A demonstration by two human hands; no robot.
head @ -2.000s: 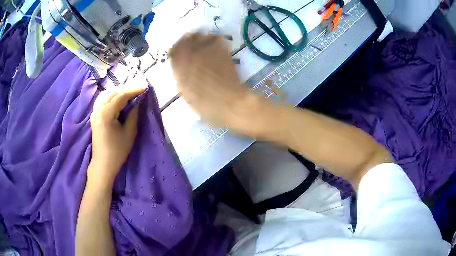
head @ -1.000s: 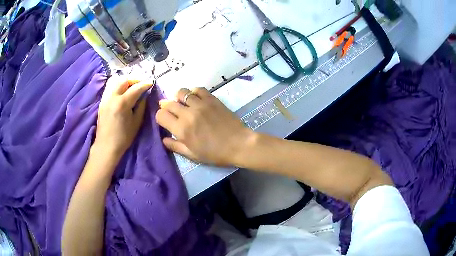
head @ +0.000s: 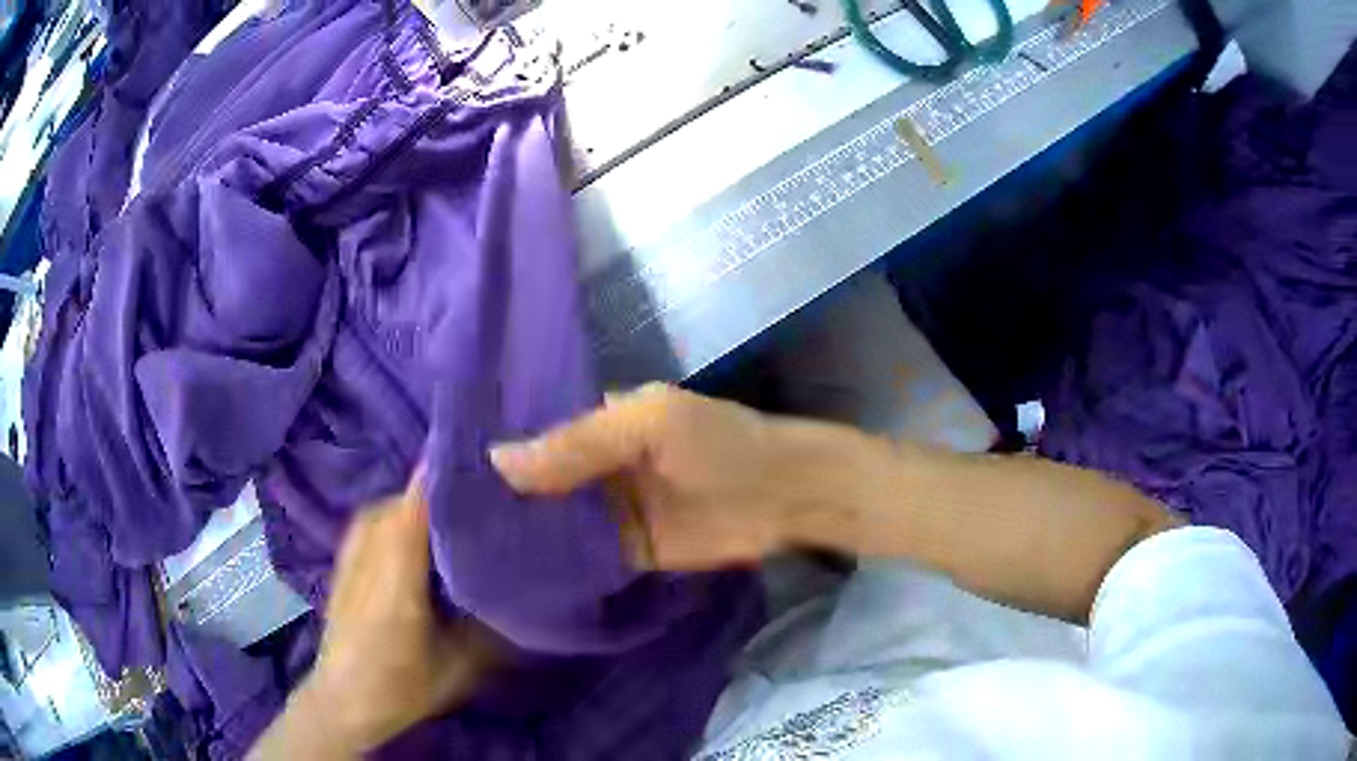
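Observation:
The purple garment piece [head: 238, 312] lies over the left of the machine table and hangs over its front edge. A gathered seam [head: 350, 141] with dark ridged lines crosses it near the needle area. The sewing machine head [head: 473, 12] shows only at the top edge, cut off. My right hand [head: 670, 476] grips a fold of the cloth between thumb and fingers, above the lap. My left hand [head: 395, 617] is blurred and holds the same cloth from the left side, its fingers partly hidden by cloth.
Dark green scissors [head: 930, 37] and orange snips [head: 1086, 12] are cut off at the top. The measuring scale [head: 833, 171] runs along the table's front edge. A small dark scrap [head: 814, 66] lies on the white top. A purple garment bundle [head: 1220, 357] is at the right.
Both hands have moved from near the needle down toward the lap, and now hold a lower part of the cloth. The cloth is bunched differently, showing the seam. The view has shifted downward.

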